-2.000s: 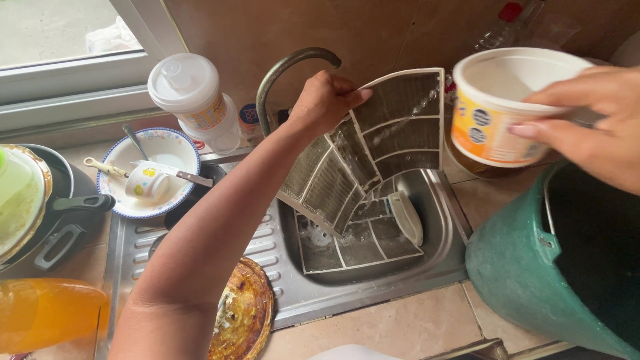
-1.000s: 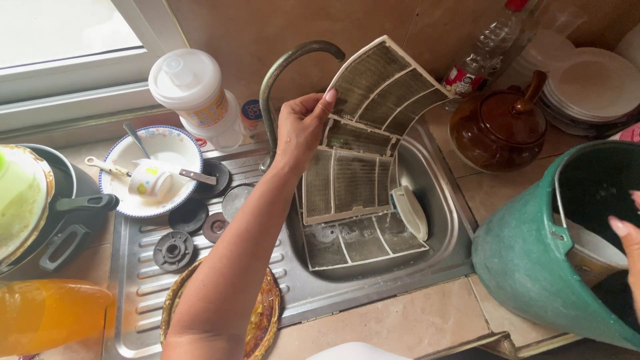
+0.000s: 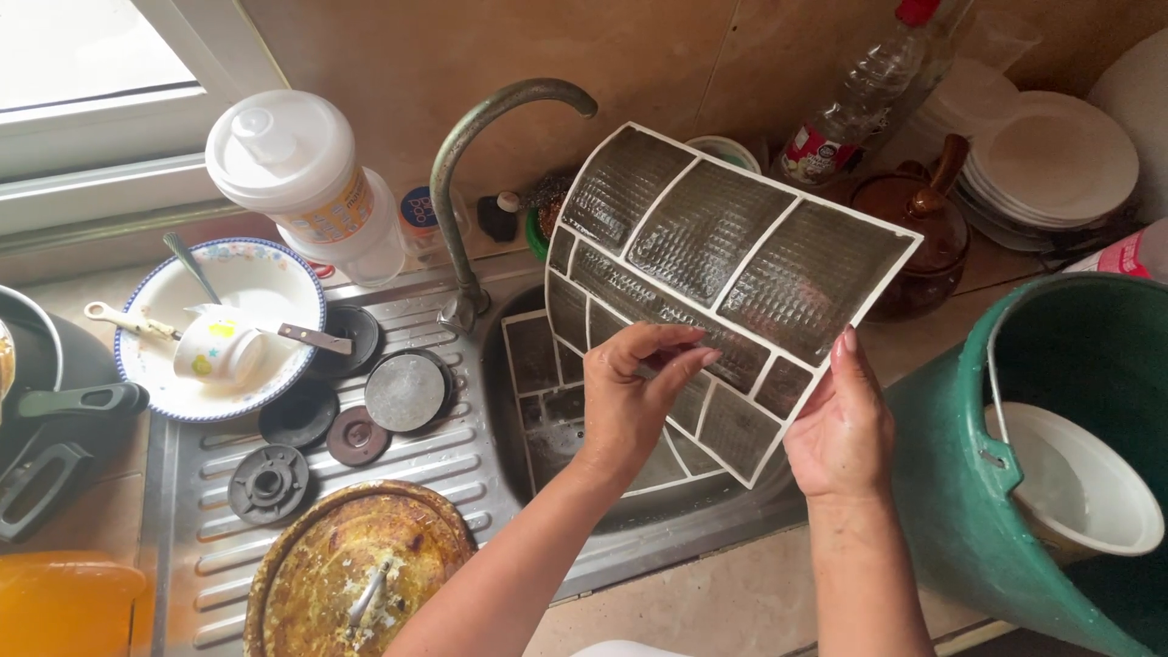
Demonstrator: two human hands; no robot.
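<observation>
A wet mesh air filter panel with a white plastic frame (image 3: pixel 707 242) is tilted and curved above the steel sink (image 3: pixel 639 520). My right hand (image 3: pixel 844 415) grips its right edge, thumb on the front. In front of the panel's middle is my left hand (image 3: pixel 639 388), thumb and forefinger close together; whether it holds anything I cannot tell. Another framed mesh panel (image 3: pixel 538 365) lies in the sink, partly hidden. A white plastic tub (image 3: pixel 1081 474) sits inside the green bucket (image 3: pixel 949 456) at the right.
The curved faucet (image 3: pixel 447 182) rises behind the sink. Burner parts (image 3: pixel 406 391) and a stained lid (image 3: pixel 356 566) lie on the drainboard, beside a bowl with utensils (image 3: pixel 274 274). Behind stand a lidded plastic container (image 3: pixel 283 164), a bottle (image 3: pixel 849 109), a brown pot (image 3: pixel 922 237) and stacked plates (image 3: pixel 1054 164).
My right hand has left the tub in the bucket and taken the panel's right edge. My left hand has come down from the panel's upper edge to its middle.
</observation>
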